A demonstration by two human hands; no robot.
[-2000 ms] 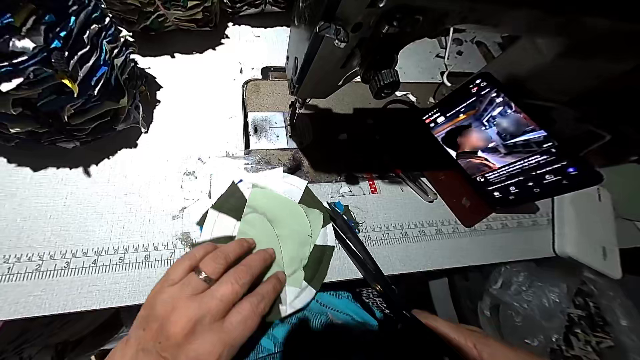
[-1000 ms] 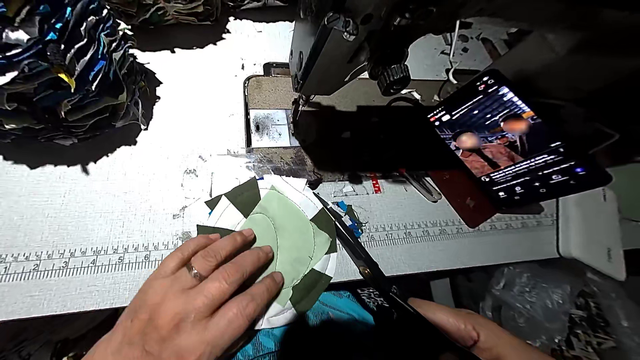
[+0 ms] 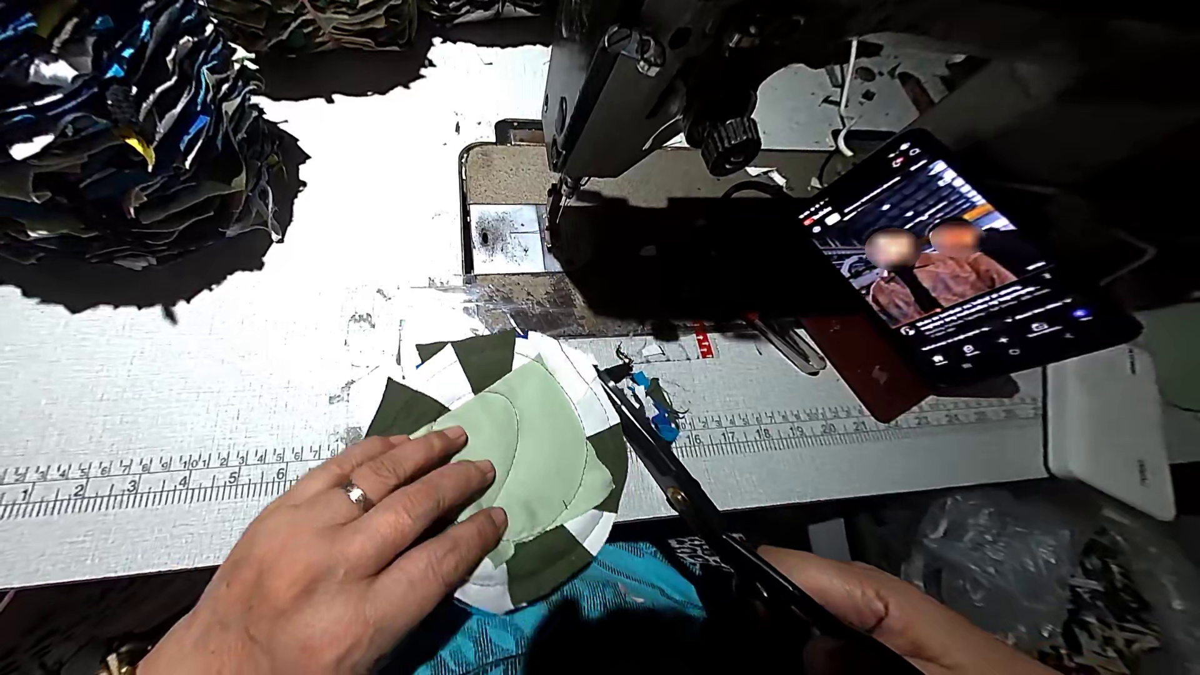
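A round patchwork piece of white and dark green fabric (image 3: 553,562) lies at the table's front edge, with a light green fabric piece (image 3: 553,431) stitched on top. My left hand (image 3: 347,534) rests flat on it, fingertips on the light green part; a ring is on one finger. My right hand (image 3: 862,600) holds black-handled scissors (image 3: 677,497), its fingers partly hidden in shadow. The blades lie along the right edge of the round piece, their tips at its upper right rim. The sewing machine's needle area (image 3: 562,202) stands just beyond the fabric.
Stacked fabric pieces (image 3: 122,141) stand at the back left. A lit smartphone (image 3: 966,262) leans at the right above a dark red item (image 3: 867,375), beside a white case (image 3: 1111,431). A measuring tape (image 3: 187,478) runs along the table's front edge. Blue and dark scraps (image 3: 664,422) lie near the blades.
The round fabric piece has turned somewhat under my left hand. The scissors have moved from beside its right edge, and their tips now meet its upper right rim. The picture on the phone has changed.
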